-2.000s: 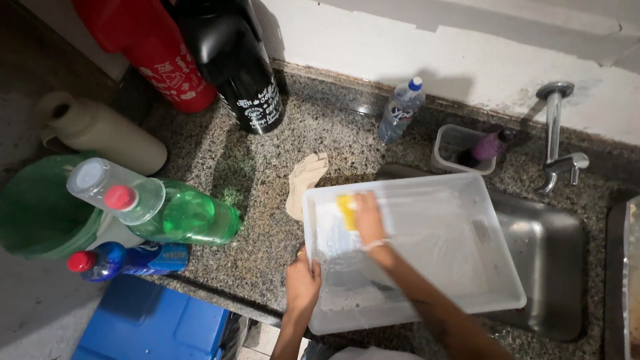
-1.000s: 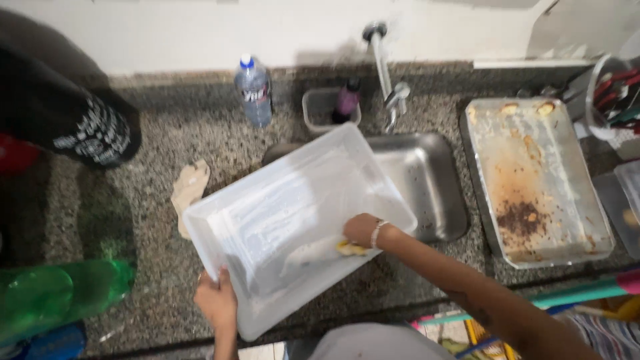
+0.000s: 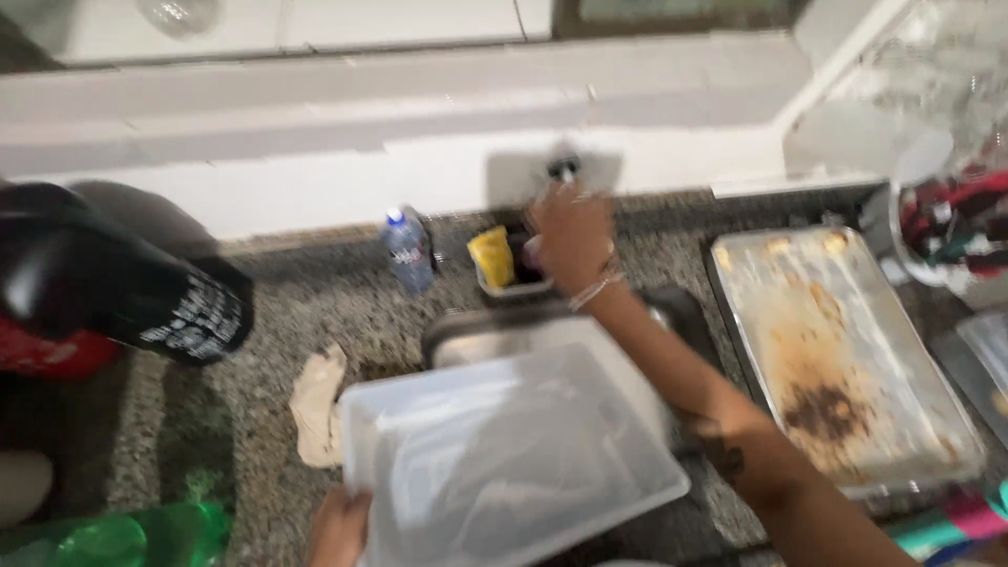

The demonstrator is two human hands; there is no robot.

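My left hand [image 3: 340, 526] grips the left edge of a translucent white plastic tub [image 3: 520, 449], which is tilted over the metal sink [image 3: 543, 339]. Stretched forward, my right hand [image 3: 575, 236] is at the faucet [image 3: 564, 169] on the wall and hides most of it; the view is blurred, so its grip is unclear. Just left of that hand, a yellow sponge [image 3: 492, 256] stands in a small plastic container [image 3: 516, 290], beside a dark purple item. A clear bottle with a blue cap [image 3: 408, 252] is left of the container. A beige cloth [image 3: 319, 409] lies left of the tub.
A stained metal baking tray [image 3: 843, 362] lies right of the sink, near a container of utensils [image 3: 913, 236]. A large black bottle [image 3: 126, 276] and a green plastic bottle [image 3: 118, 539] are at the left. The wall rises behind the granite counter [image 3: 276, 315].
My right hand has moved from inside the tub to the faucet. The yellow sponge, under that hand before, is now in the small container. My left hand still holds the tub's left side.
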